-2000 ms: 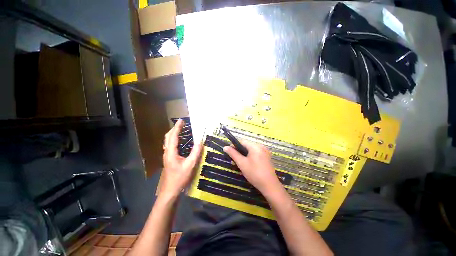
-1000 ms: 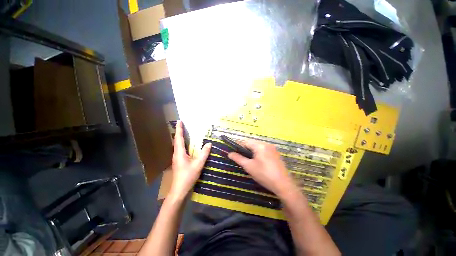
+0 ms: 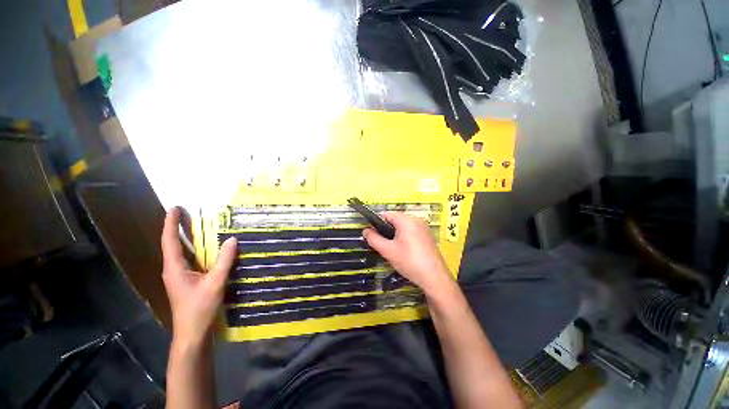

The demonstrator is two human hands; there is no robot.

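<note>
The yellow template (image 3: pixel 384 160) lies partly on the metal table and partly over the lap. Several black zippers (image 3: pixel 304 287) fill its lower slots; the top slot (image 3: pixel 280 216) shows grey. My left hand (image 3: pixel 196 275) grips the template's left edge, thumb on top near the zippers' ends. My right hand (image 3: pixel 404 248) is closed on a dark narrow bundle, apparently zippers (image 3: pixel 370 217), above the upper slots. Its fingers hide part of the slots' right side. A heap of black zippers (image 3: pixel 448 48) with pale lines lies at the table's far side, one end touching the template.
The shiny metal table (image 3: pixel 551 144) has strong glare at its left. An open brown carton (image 3: pixel 128 216) stands left of the table. Metal framing (image 3: pixel 104 351) is at lower left. Machine parts (image 3: pixel 663 311) are at lower right.
The view has swung right, and the template appears straighter. The left thumb is at the left ends of the zippers. A strip now lies flat in the slot below the grey one.
</note>
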